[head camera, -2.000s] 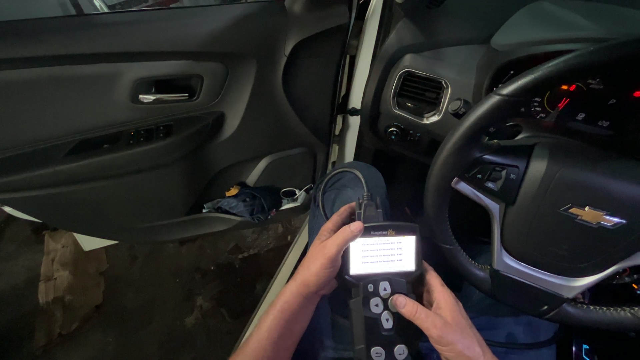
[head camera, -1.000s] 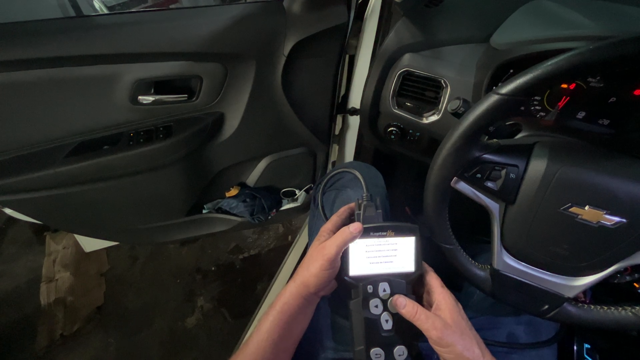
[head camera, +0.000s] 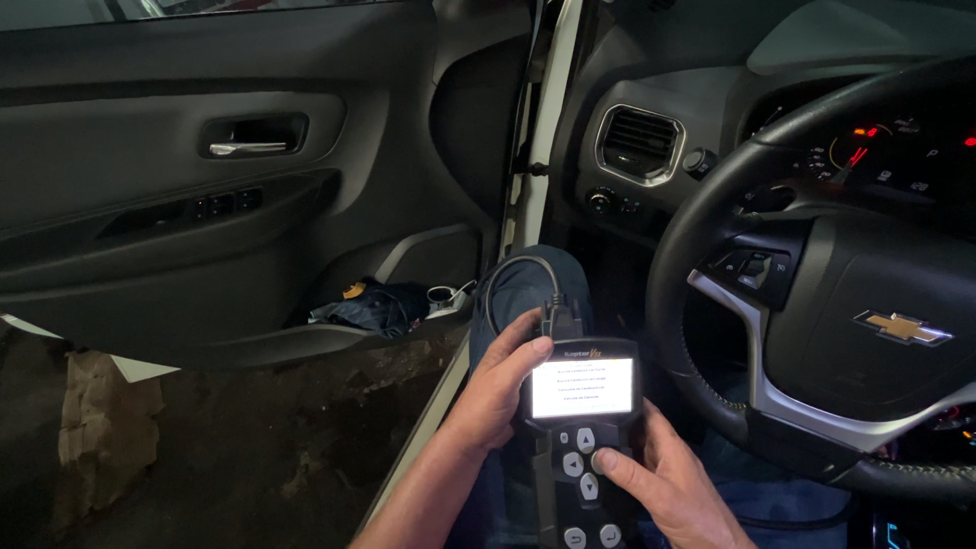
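Observation:
A black handheld diagnostic scan tool (head camera: 545, 465) with a lit screen bearing lines of writing is held over the person's lap, between both hands. My left hand (head camera: 496, 389) grips its upper left side, the thumb near the top corner by the cable's connector (head camera: 562, 319). My right hand (head camera: 671, 473) holds the lower right side, its thumb on the right arrow key and its other fingers partly hidden behind the tool. A black cable (head camera: 507, 267) loops from the connector over the left knee in blue trousers.
The steering wheel (head camera: 671, 305) stands close on the right, before the lit instrument cluster (head camera: 862, 156). At left the car door (head camera: 152, 305) is swung open, dark cloth (head camera: 374, 305) and a white cable (head camera: 457, 296) in its pocket. Torn cardboard (head camera: 114, 427) lies on the floor outside.
The writing on the tool's screen differs from the frame two seconds ago. Both hands keep their hold and place.

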